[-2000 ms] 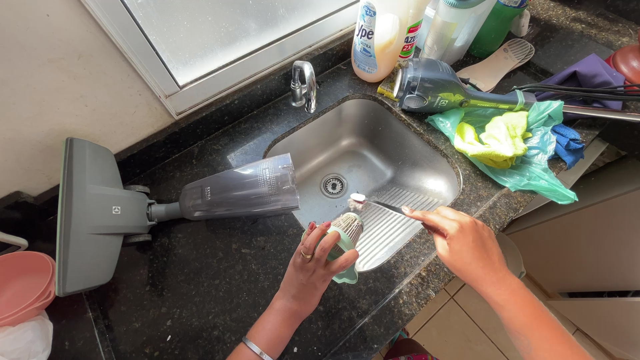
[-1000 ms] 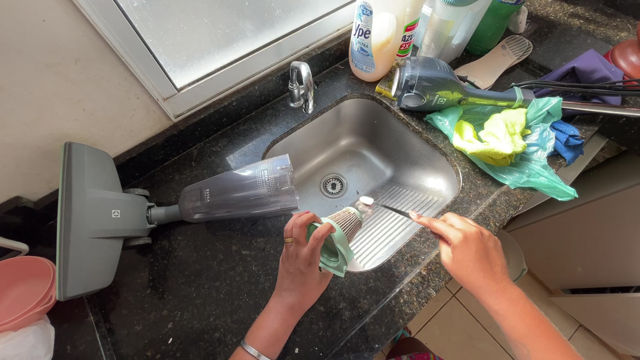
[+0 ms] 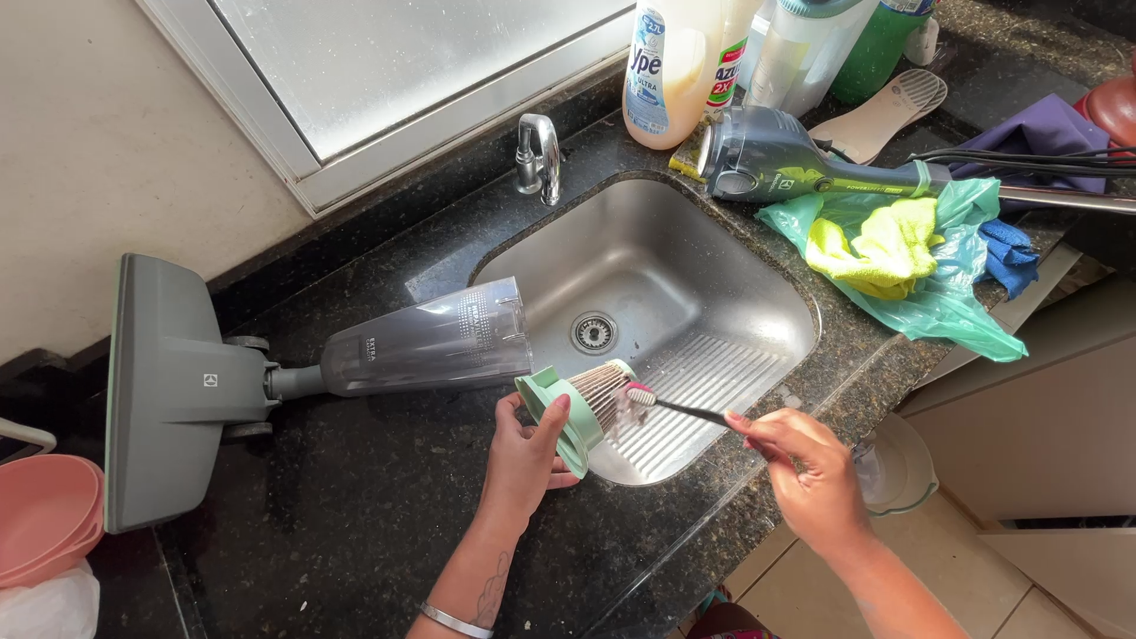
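Observation:
My left hand (image 3: 524, 453) grips the pale green rim of a vacuum cleaner's pleated filter (image 3: 596, 396), tilted over the near side of the sink. In my right hand (image 3: 812, 475) is a toothbrush (image 3: 679, 406) with a dark handle; its head is at the filter's pleats, with a greyish tuft of dust around the bristles. Below them lies the ribbed slope of the steel sink (image 3: 621, 222). Left of the sink, a transparent dust container (image 3: 426, 342) lies on the counter, joined to a grey floor nozzle (image 3: 169, 390).
A chrome faucet (image 3: 538, 160) stands behind the sink. To the right are a handheld vacuum body (image 3: 772, 155), a green plastic bag (image 3: 967, 311) with a yellow cloth (image 3: 879, 248), and a detergent bottle (image 3: 670, 80). Pink bowls (image 3: 44, 515) sit at far left.
The filter in my left hand has turned, so its pleats and rim show more from the side. The toothbrush head has come from beside the filter's tip onto its pleats.

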